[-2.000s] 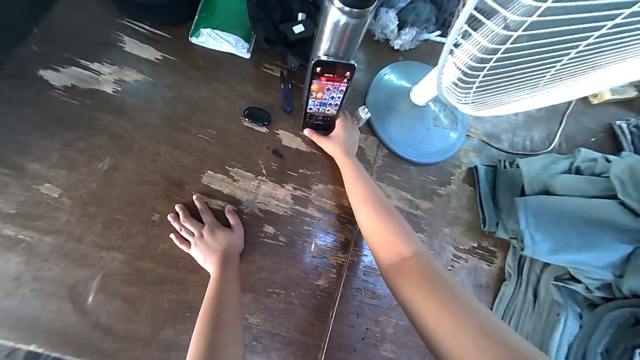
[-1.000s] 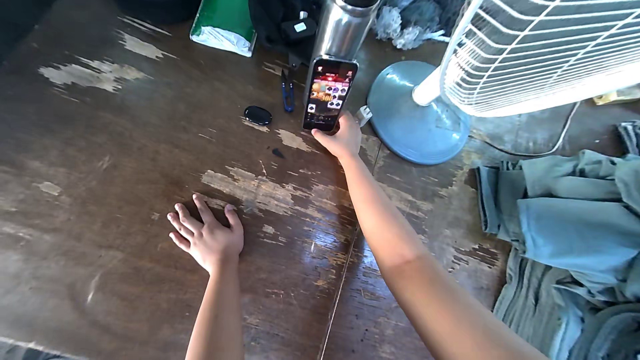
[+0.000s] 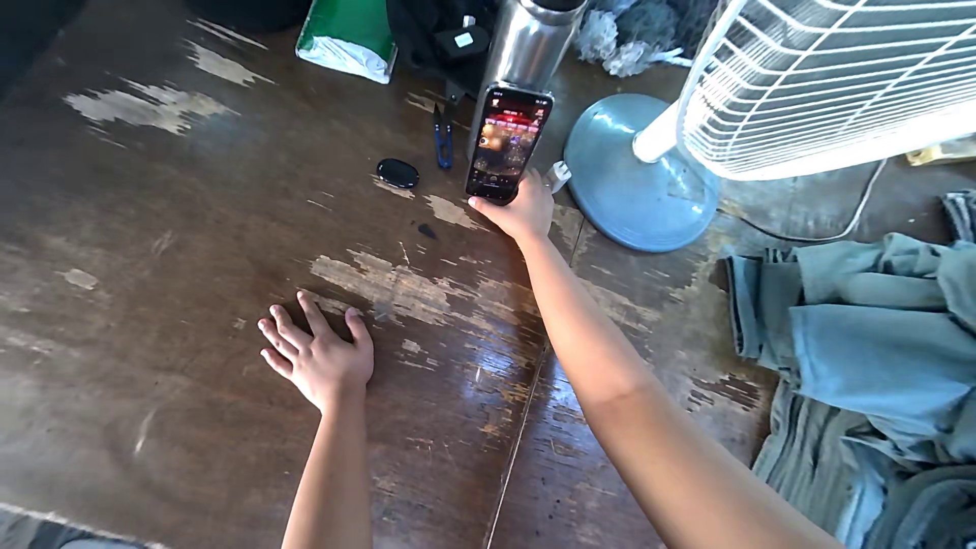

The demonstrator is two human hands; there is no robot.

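Note:
My left hand (image 3: 328, 358) rests palm down on the worn wooden table (image 3: 191, 442), fingers spread, holding nothing. My right hand (image 3: 530, 207) is at the lower end of a smartphone (image 3: 507, 145), its thumb by the bottom edge and the other fingers mostly hidden behind. The phone's screen is lit and it stands tilted against a stainless steel tumbler (image 3: 534, 46). Left of the phone lie blue-handled thread snips (image 3: 443, 141) and a glossy black oval case (image 3: 397, 173). A small white object (image 3: 559, 175) is just right of my right hand.
An electric fan with a round blue base (image 3: 640, 191) and white grille (image 3: 823, 84) stands at the right, its cord (image 3: 862, 213) trailing behind. Folded grey-green cloth (image 3: 877, 343) is piled at the right edge. A green package (image 3: 347, 34) and black cloth (image 3: 419, 46) lie at the back.
The picture on the phone's screen has changed. Both hands have stayed in about the same place.

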